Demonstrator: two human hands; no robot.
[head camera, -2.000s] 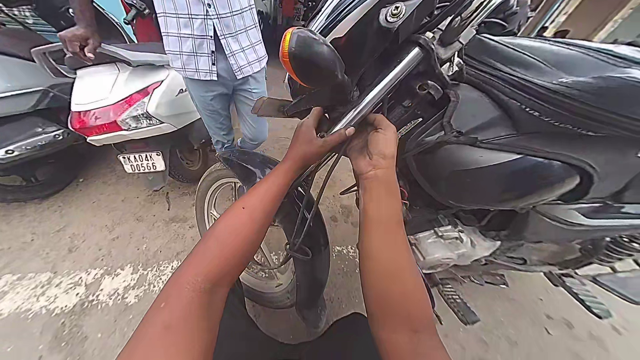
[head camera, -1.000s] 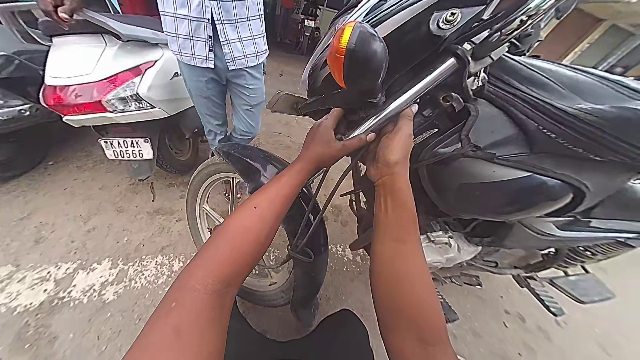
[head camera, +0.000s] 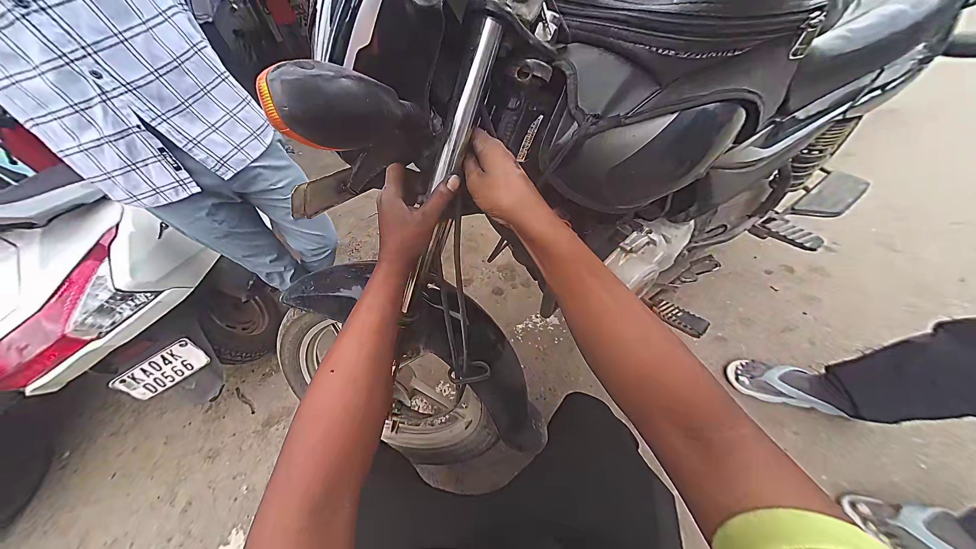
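My left hand is at the chrome front fork tube of a black motorcycle, its thumb against the tube and its fingers partly hidden behind it. On the tube's other side, my right hand has its fingers curled in close behind the fork; what they touch is hidden. An orange and black turn indicator juts out above my left hand, beside a flat bracket-like piece. Black cables run down from the hands to the front wheel, under the black mudguard.
A white scooter with a red tail lamp stands at the left. Beside it is a person in a checked shirt and jeans. At the right, another person's sandalled foot rests on the ground. The engine and footrests stick out behind the fork.
The view has shifted closer to the fork, and sandalled feet now show at the right. Both hands stay at the fork tube, with my left fingers more spread than before.
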